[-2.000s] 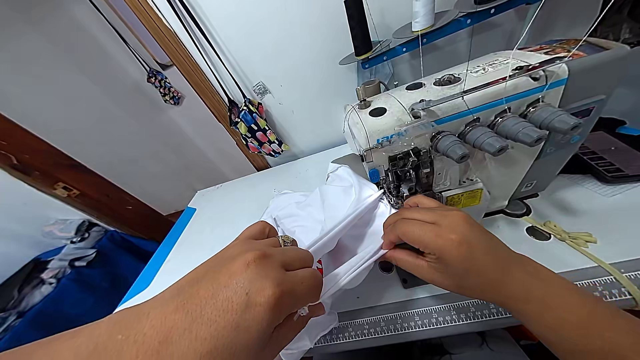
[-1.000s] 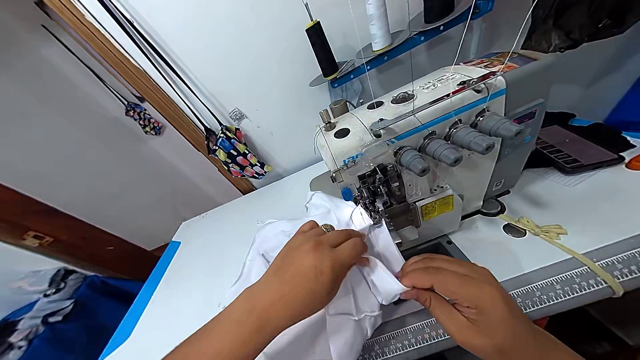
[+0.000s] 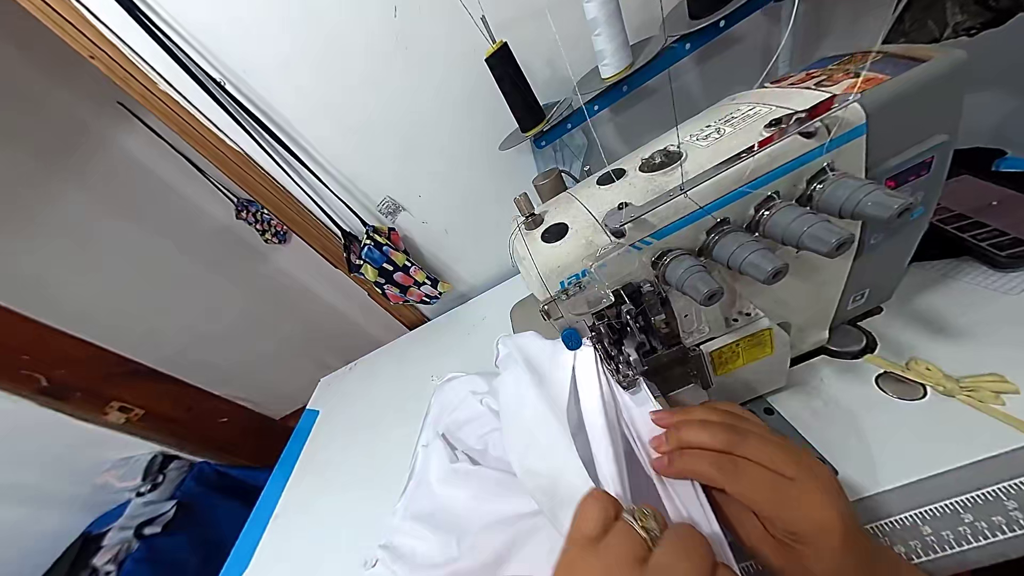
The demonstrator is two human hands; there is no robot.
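Observation:
White fabric [image 3: 512,472] lies bunched on the table, its upper edge under the presser foot area of a white and grey overlock sewing machine [image 3: 720,200]. My left hand [image 3: 640,536], with a ring on one finger, grips the fabric at the bottom of the view; its lower part is cut off by the frame. My right hand [image 3: 752,480] is just right of it, fingertips on a folded edge of the fabric close to the machine's needle area [image 3: 640,336]. Its thumb is hidden, and the fabric edge runs under its fingers.
Thread cones [image 3: 516,88] stand on a blue rack behind the machine. A yellowish tied strip [image 3: 952,384] and a ruler tape [image 3: 952,520] are at the right. Patterned pouches [image 3: 400,268] hang at the wall. Blue cloth [image 3: 200,512] lies lower left.
My left hand has moved down along the fabric, away from the needle area. The fabric between the hands and the machine now lies in long folds.

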